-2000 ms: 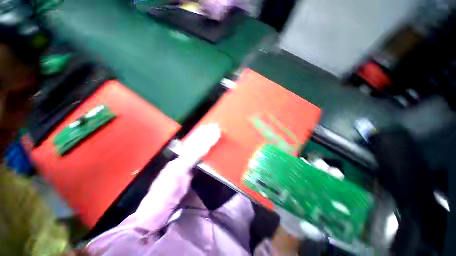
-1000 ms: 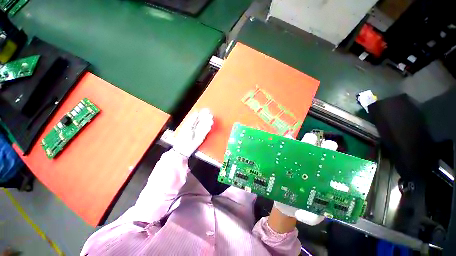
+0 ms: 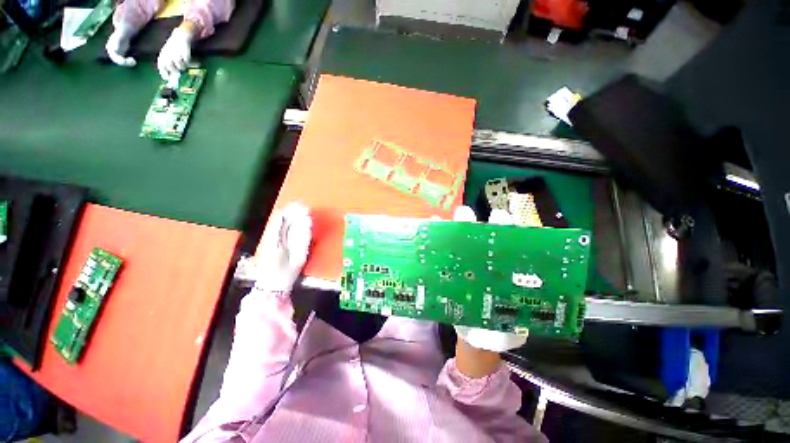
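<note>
A green circuit board (image 3: 459, 277) is held up level in front of my chest, its flatter side with small dark parts facing me. My right hand (image 3: 490, 337), white-gloved, grips it from behind and below; fingertips show at its top edge. My left hand (image 3: 286, 247), white-gloved, rests on the left edge of the red mat (image 3: 346, 130) and holds nothing visible. A thin pale-green template (image 3: 409, 171) lies on the mat above the board.
A second red mat (image 3: 156, 303) at left bears a circuit board (image 3: 87, 304). Another person's gloved hand (image 3: 176, 54) touches a board (image 3: 173, 105) on the green bench. Metal rails (image 3: 546, 147) and a black box with a perforated strip (image 3: 525, 208) are at right.
The view has turned, so the mats and held board sit further left. Another person's gloved hands and a board on the green bench have come into view. My right hand still holds the board.
</note>
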